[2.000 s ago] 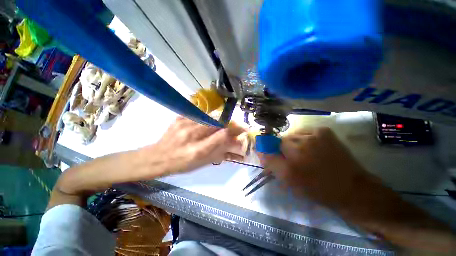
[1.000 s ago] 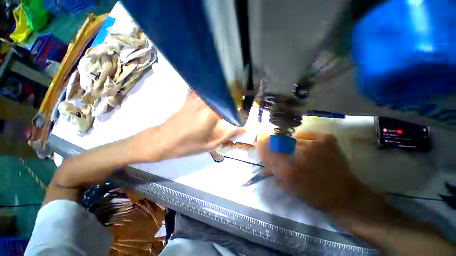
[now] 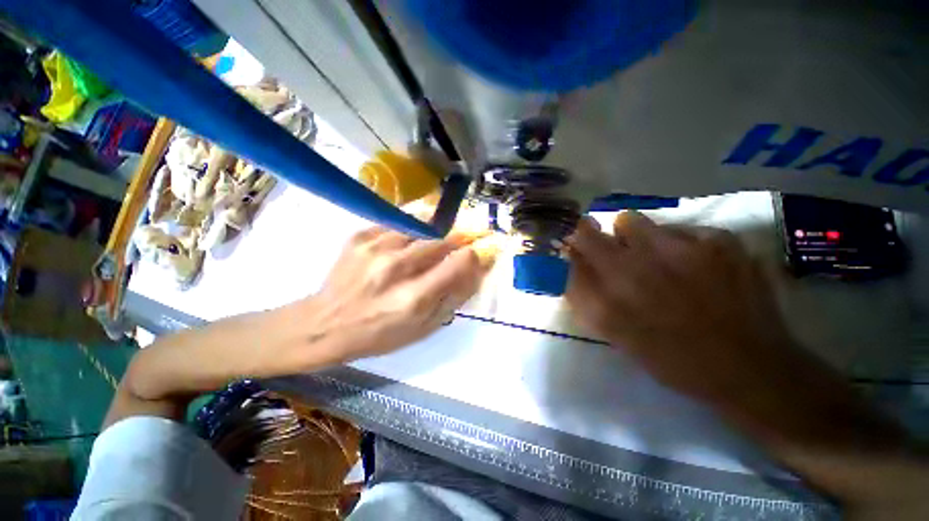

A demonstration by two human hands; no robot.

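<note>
An orange-brown panel (image 3: 399, 179) shows as a curled part behind the tip of the blue guard. My left hand (image 3: 387, 295) lies left of the needle area, its fingertips together on a yellowish edge of the work. My right hand (image 3: 682, 295) lies to the right, fingers bent and low on the table; what is under them is hidden. The sewing machine head (image 3: 652, 132) hangs over the work. Its thread tension discs (image 3: 543, 219) and small blue knob (image 3: 541, 274) cover the needle and most of the work between my hands.
A heap of pale pieces (image 3: 204, 193) lies at the table's left. A phone (image 3: 837, 236) lies at the right. The long blue guard (image 3: 244, 122) crosses the upper left. The ruler-marked edge (image 3: 489, 443) runs along the front, above a bag of brown pieces (image 3: 306, 463).
The view has shifted, so the blue guard and large blue knob appear further left. My right hand appears slightly higher and more spread. The snips seen earlier beneath it are out of sight.
</note>
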